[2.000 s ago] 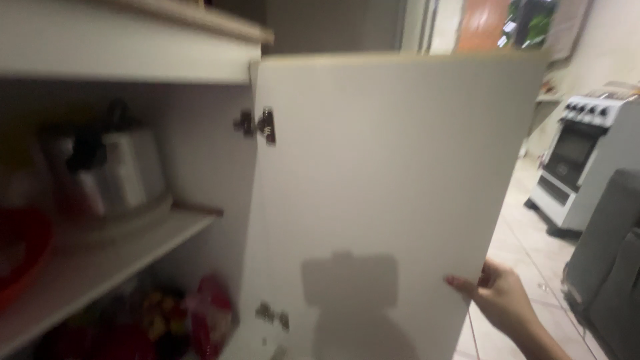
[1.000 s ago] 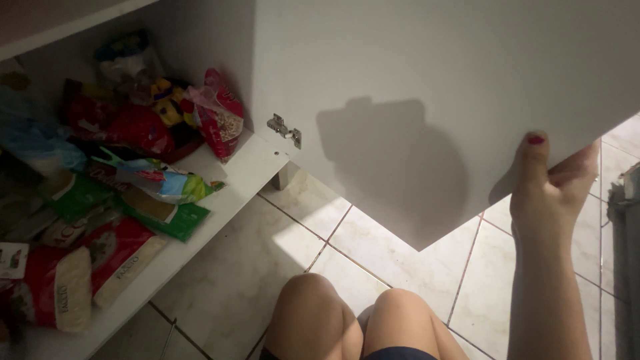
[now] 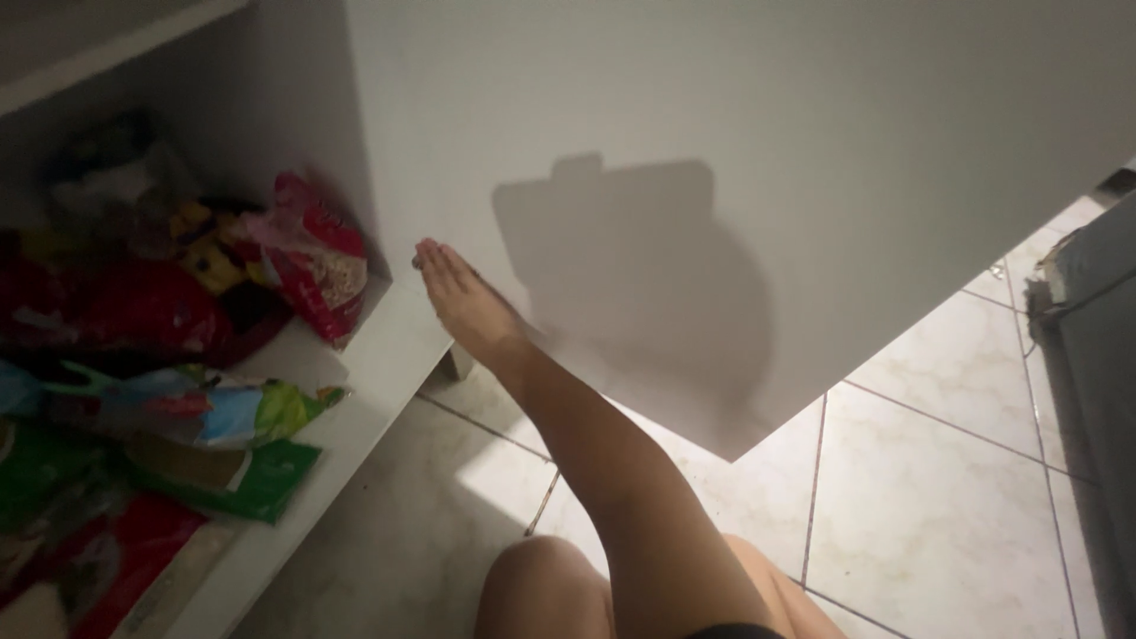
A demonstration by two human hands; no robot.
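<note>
My right hand [image 3: 466, 306] reaches across to the lower hinge side of the white cabinet door [image 3: 852, 195]. Its fingers are extended and close together over the hinge [image 3: 417, 262], of which only a small metal bit shows by the fingertips. The palm and thumb are hidden, so a grip on the hinge cannot be made out. The door stands swung out from the white cabinet [image 3: 355, 390], with a shadow cast on its inner face. My left hand is out of view.
Inside the cabinet lie a pink and red bag [image 3: 315, 257], a green packet [image 3: 266, 479], a blue and green packet [image 3: 231, 408] and other bags. Pale floor tiles [image 3: 914, 470] lie below the door. A grey object [image 3: 1092, 355] stands at the right edge.
My right hand has let go of the door's outer edge and moved left to the lower hinge. The view has tilted down from the upper shelf with the pot.
</note>
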